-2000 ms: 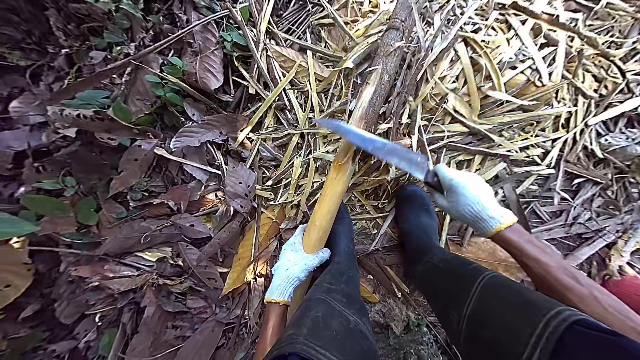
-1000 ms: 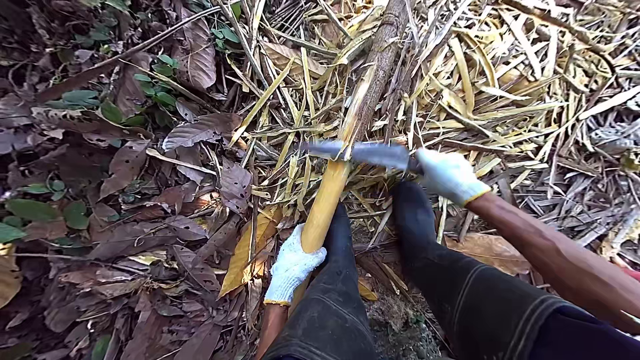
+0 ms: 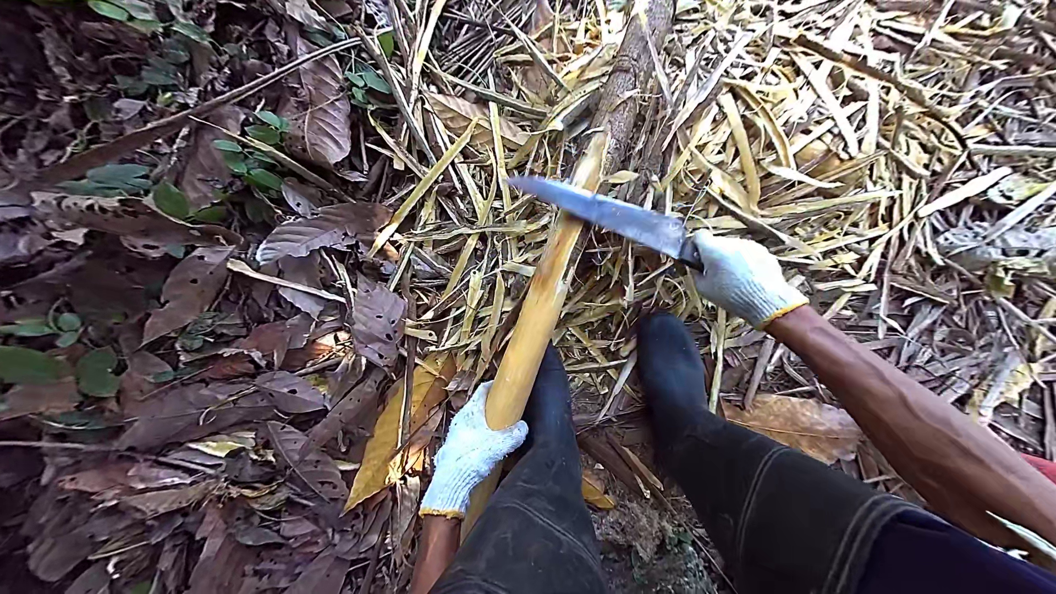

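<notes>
My left hand (image 3: 474, 450), in a white knit glove with a yellow cuff edge, grips a peeled yellow wooden pole (image 3: 536, 322) near its lower part. The pole slants up and away, and its far end lies by a bark-covered log (image 3: 627, 91). In my right hand (image 3: 742, 276), gloved the same way, is the dark handle of a machete (image 3: 631, 221). Its broad steel blade points left and crosses the pole near the far end, against or just above the wood; contact cannot be told.
Pale strips of shaved bark (image 3: 759, 157) cover the ground around the log. Dry brown leaves (image 3: 190, 289) and small green plants (image 3: 264, 148) lie to the left. My dark boots (image 3: 672, 371) stand on both sides below the pole, the left one close against it.
The machete, blurred across the pole one second ago, now shows sharply, farther up the pole toward its far end. My left hand has stayed on the pole.
</notes>
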